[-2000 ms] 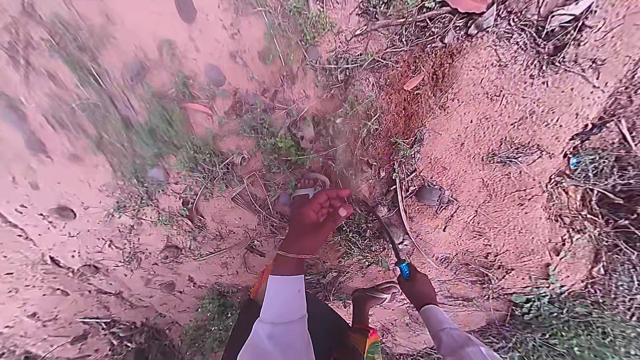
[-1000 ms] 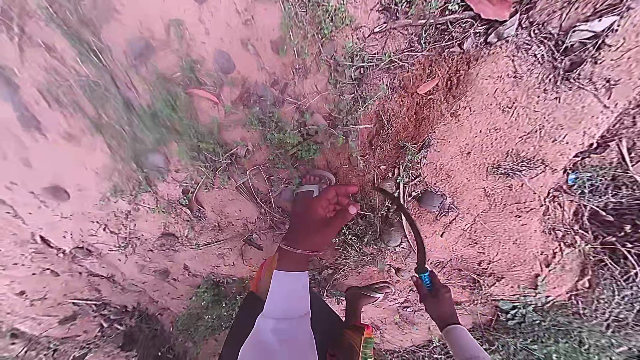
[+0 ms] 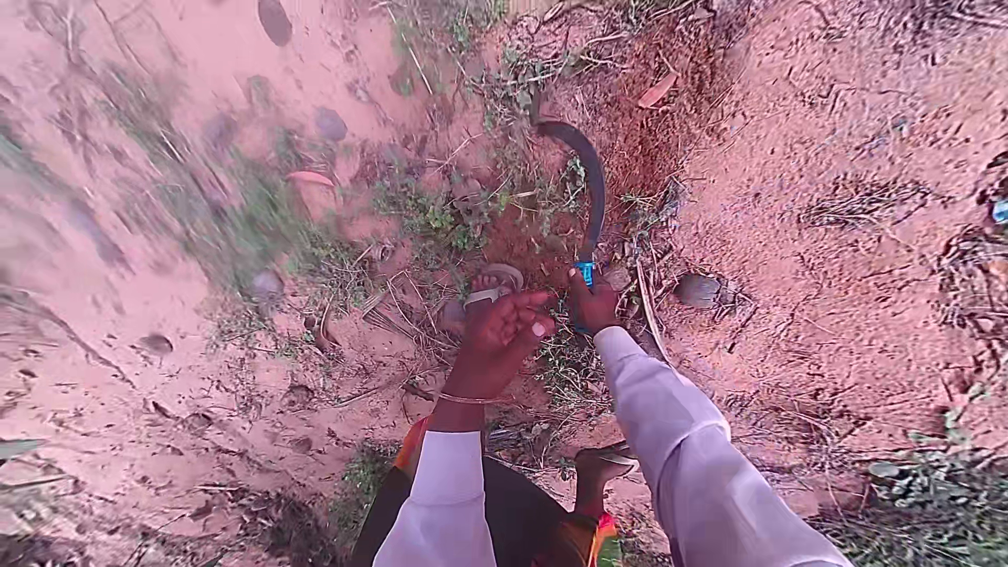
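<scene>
My right hand (image 3: 596,305) is closed round the blue handle of a sickle (image 3: 596,185). Its dark curved blade points away from me and bends left at the tip, over low green weeds (image 3: 445,209). Just left of the handle is my left hand (image 3: 504,335), palm partly up, fingers curled and thumb out. Nothing can be made out in its fingers, and whether it pinches something small cannot be told. A bangle circles that wrist. My sandalled foot (image 3: 494,287) shows just beyond the left hand.
Reddish sandy soil (image 3: 819,276) spreads around, with dry twigs and scattered stones. A dark stone (image 3: 698,290) lies right of the sickle handle. A dry brown leaf (image 3: 658,90) is near the top. Low plants (image 3: 929,480) grow at the lower right. My other foot (image 3: 600,465) is behind my hands.
My right hand has moved forward and left with the sickle, from the lower right to beside my left hand. The blade now reaches farther ahead. My left hand stays in nearly the same place.
</scene>
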